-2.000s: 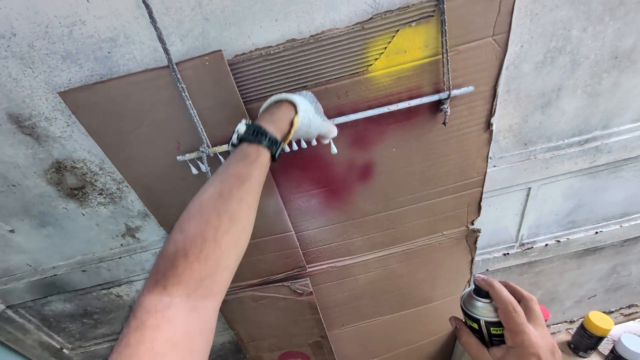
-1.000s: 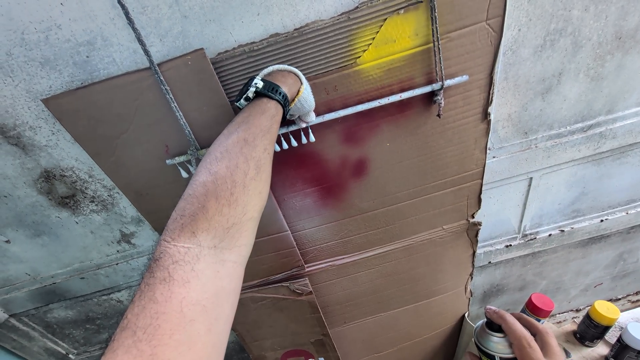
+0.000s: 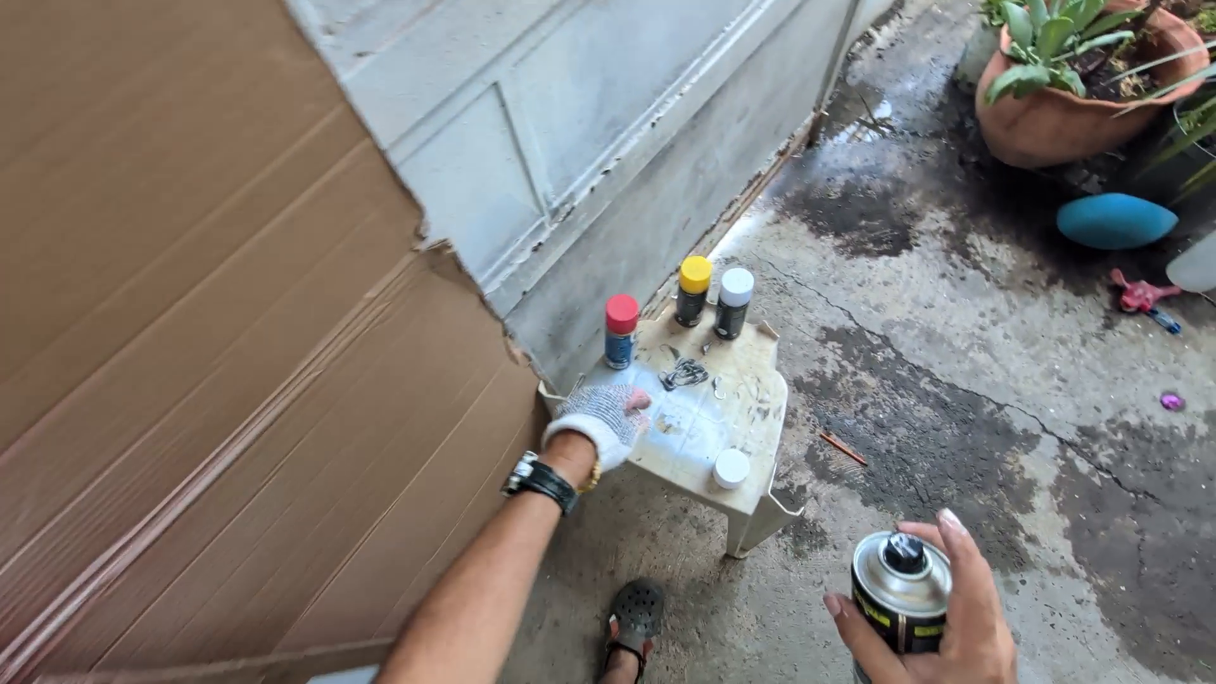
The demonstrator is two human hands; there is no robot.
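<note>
My left hand, in a white knit glove with a black watch at the wrist, is over the left edge of a small off-white plastic table; whether it holds anything cannot be told. My bare right hand grips a spray paint can with a black nozzle, at the lower right. On the table stand a red-capped spray can, a yellow-capped one and a white-capped one. A loose white cap lies near the front edge, and a dark wire-like tangle lies in the middle.
Large brown cardboard covers the left, against a pale panelled wall. On the stained concrete floor are a terracotta plant pot, a blue rounded object and a pink toy. A clog-shod foot shows below the table.
The view has swung right and down. My left hand has left the hanging rod with white-tipped pieces and come to the table. My right hand still has the spray can.
</note>
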